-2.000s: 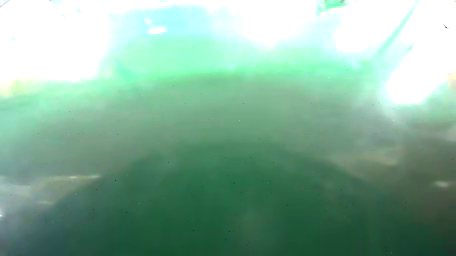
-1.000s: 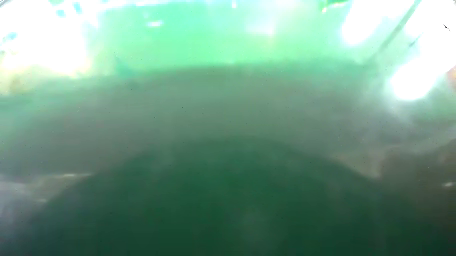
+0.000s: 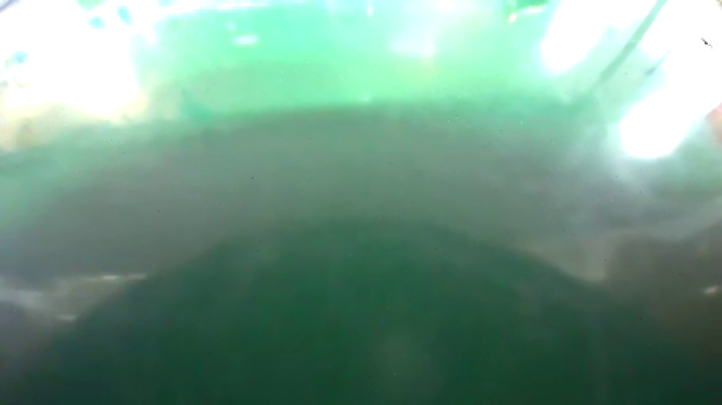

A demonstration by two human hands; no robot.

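The view is very blurred and hazy. A dark green rounded shape (image 3: 364, 316) fills the lower middle; I cannot tell what it is. A grey-green band (image 3: 356, 158) curves above it. A bright green surface (image 3: 293, 71) lies along the top, with pale glare on it. Neither of my hands can be made out. No held object can be made out.
Strong white glare covers the upper left and upper right. A thin dark diagonal line (image 3: 629, 51) runs through the upper right. A blurred brownish dark patch (image 3: 661, 269) is at the lower right, and pale streaks show at the lower left.
Since two seconds ago, the glare at the top has shrunk and the brownish patch at the lower right has become more distinct. Since one second ago, the view is nearly unchanged.
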